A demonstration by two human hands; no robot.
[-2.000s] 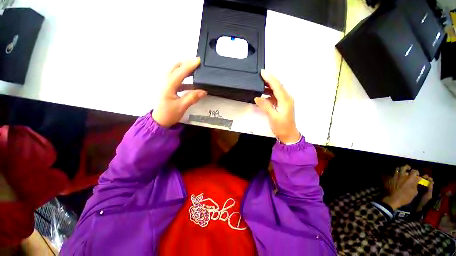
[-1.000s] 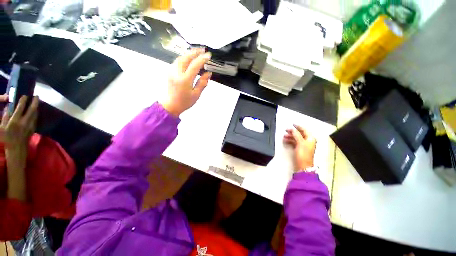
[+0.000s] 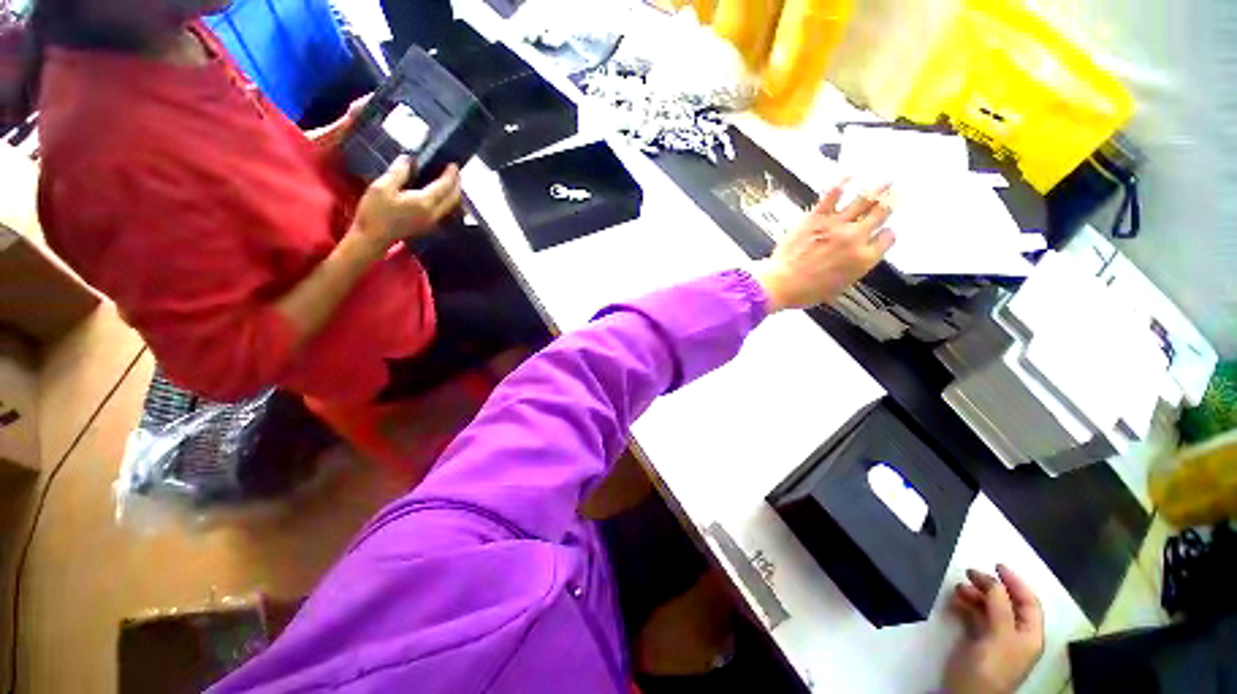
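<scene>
An open black box base [image 3: 868,536] lies on the white tabletop [image 3: 760,407]. A white rounded device [image 3: 898,498] sits in its inner tray. My left hand [image 3: 830,247] is stretched to the far side of the table, fingers spread at the near edge of a pile of flat white sheets [image 3: 936,203], which look like unfolded covers; no grip on a sheet shows. My right hand [image 3: 1001,626] is beside the box's right corner, fingers slightly bent, holding nothing; the frame's bottom edge cuts off its wrist.
A second sheet stack [image 3: 1072,366] stands right of the pile. A seated neighbour in red [image 3: 217,203] holds an open black box [image 3: 414,122]. Black trays [image 3: 570,194] and white cables [image 3: 665,102] lie at the far left. A dark box [image 3: 1153,662] is at bottom right.
Both hands have let go of the box, which stands on the table. My left hand has reached out to the sheet pile. The view has swung left, showing more of the neighbour.
</scene>
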